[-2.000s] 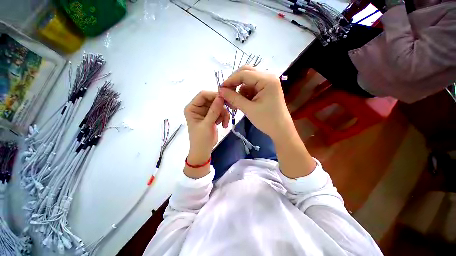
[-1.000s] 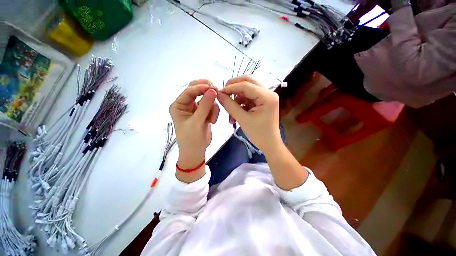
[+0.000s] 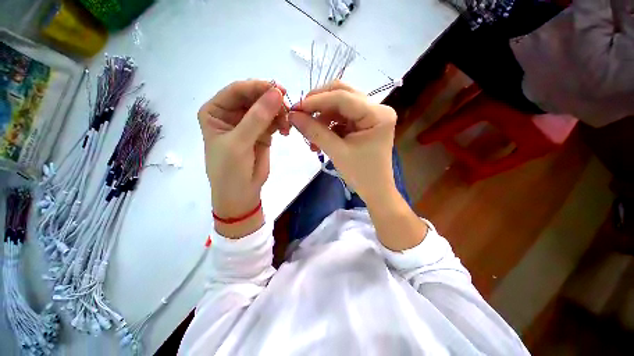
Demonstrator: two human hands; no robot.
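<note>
My left hand (image 3: 240, 139) and my right hand (image 3: 351, 139) are raised over the table's front edge, fingertips close together. Thin lead wires (image 3: 287, 103) run between the thumb and finger of both hands. Each hand pinches them; the tips are too small to make out. More thin wires (image 3: 332, 64) fan out beyond my right hand. The white cable in hand (image 3: 336, 171) hangs below my right hand towards the lap, its upper part hidden by the fingers.
Harness bundles (image 3: 94, 208) lie at left on the white table (image 3: 201, 42). A lone cable with an orange-red band (image 3: 208, 241) lies beside my left forearm. A printed packet (image 3: 28, 104) is at upper left. A red stool (image 3: 493, 132) and a person's sleeve (image 3: 577, 62) are at right.
My left hand has moved left and a little up, now covering the upper part of the lone cable. Both hands still pinch at the fingertips. The view has shifted, with the far bundles now nearer the top edge.
</note>
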